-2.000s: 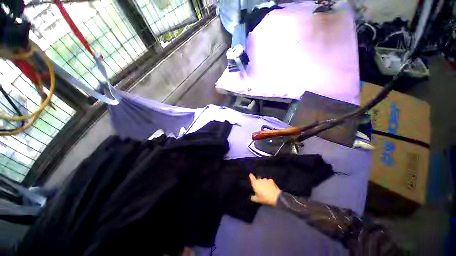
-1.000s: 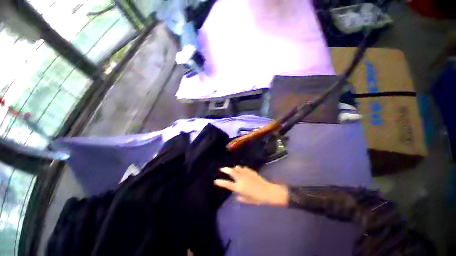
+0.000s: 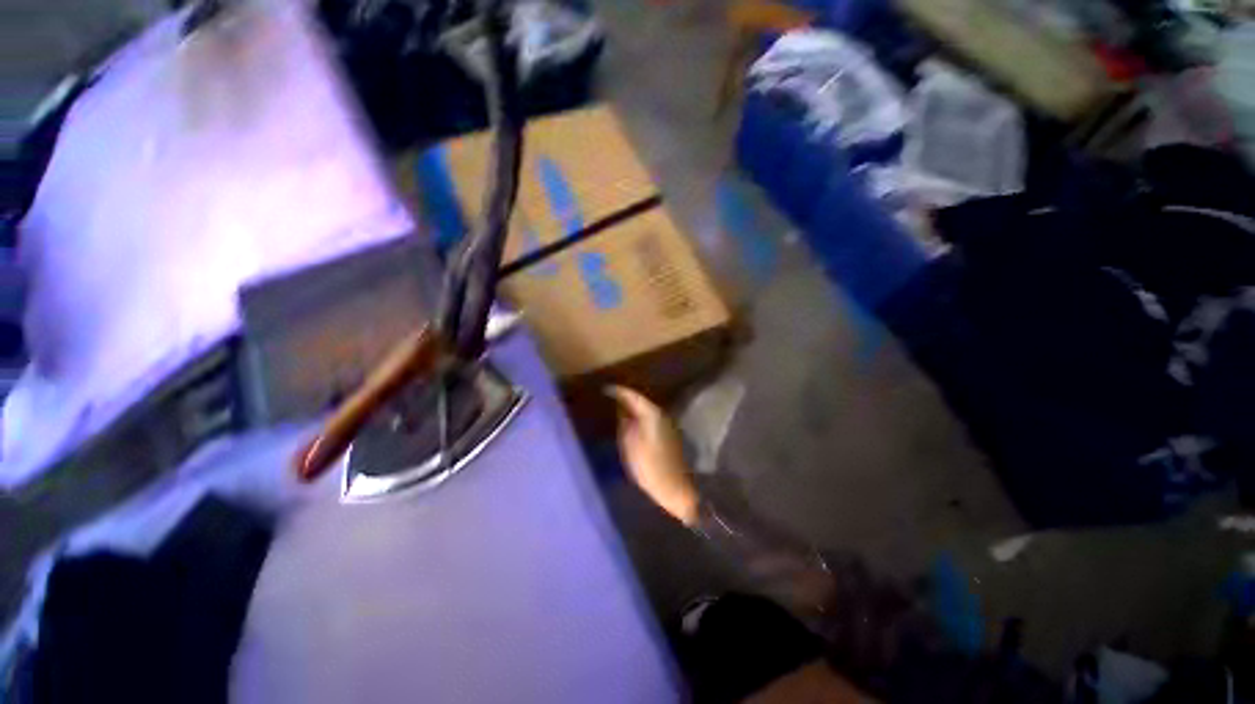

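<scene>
My right hand (image 3: 650,451) is blurred and empty, out past the right edge of the lavender ironing table (image 3: 454,591), its fingertips near the carton. The steam iron (image 3: 438,433) rests on the cover with its pale-rimmed soleplate showing and its orange-brown handle angled to the left. Its dark hose runs upward. Black garment cloth (image 3: 152,605) lies at the table's left. Another black piece (image 3: 750,644) shows at the bottom, with a skin-toned patch under it. I cannot tell whether that patch is my left hand.
A taped cardboard carton (image 3: 606,261) stands beside the table. A grey-brown pad (image 3: 324,323) lies behind the iron, and a second pale table (image 3: 207,165) stands beyond. A large dark cloth heap (image 3: 1060,358) and pale bags (image 3: 963,131) lie on the right, past the floor (image 3: 826,413).
The view has swung to the right. My right hand has left the black garment on the table and is now beyond the table's right edge. A black piece has appeared at the bottom.
</scene>
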